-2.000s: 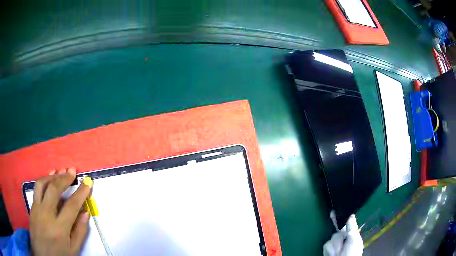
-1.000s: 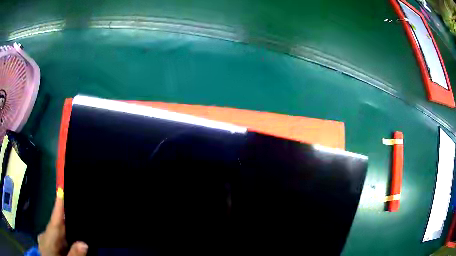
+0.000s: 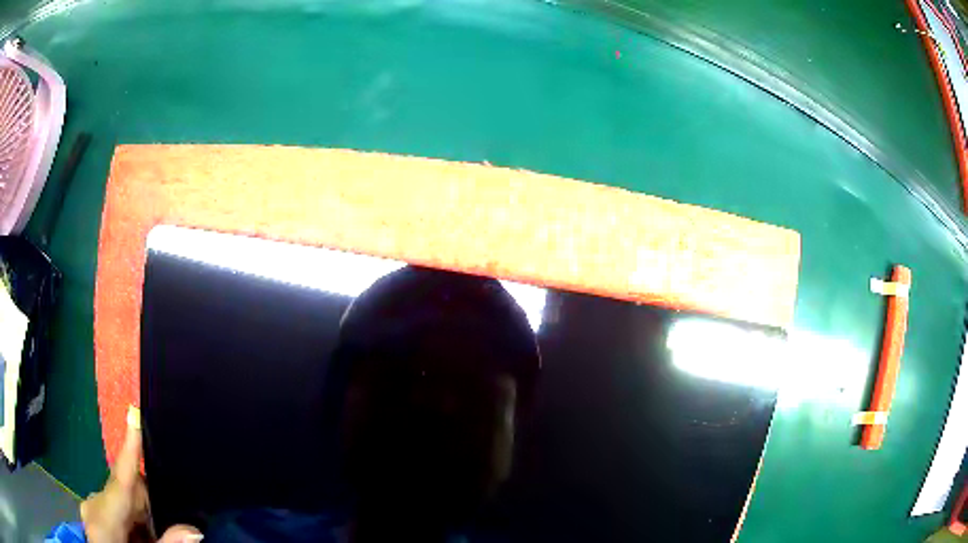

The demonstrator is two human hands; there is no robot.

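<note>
A glossy black LCD panel (image 3: 637,424) lies over the red-orange foam pad (image 3: 456,207). It shows bright light reflections and the dark reflection of a head. My left hand (image 3: 122,504) is at the panel's lower left edge, cut off by the bottom of the picture. Its index finger wears a yellow finger cot and lies along the edge, and the thumb tip shows at the panel's bottom. The hand holds the panel by this edge. My right hand is not in view. The backlight unit is not visible; the panel hides what is under it.
A red foam bar (image 3: 889,355) with two pale tape bands lies right of the pad. A white strip (image 3: 945,451) is at the far right. A pink fan (image 3: 23,138) and a dark tray (image 3: 34,350) stand at the left. Another red-framed piece is at the upper right.
The black panel has moved from right of the pad to over it. Now it lies flatter, with more of the pad showing above. My left hand has left the tape; my right hand has gone out of view.
</note>
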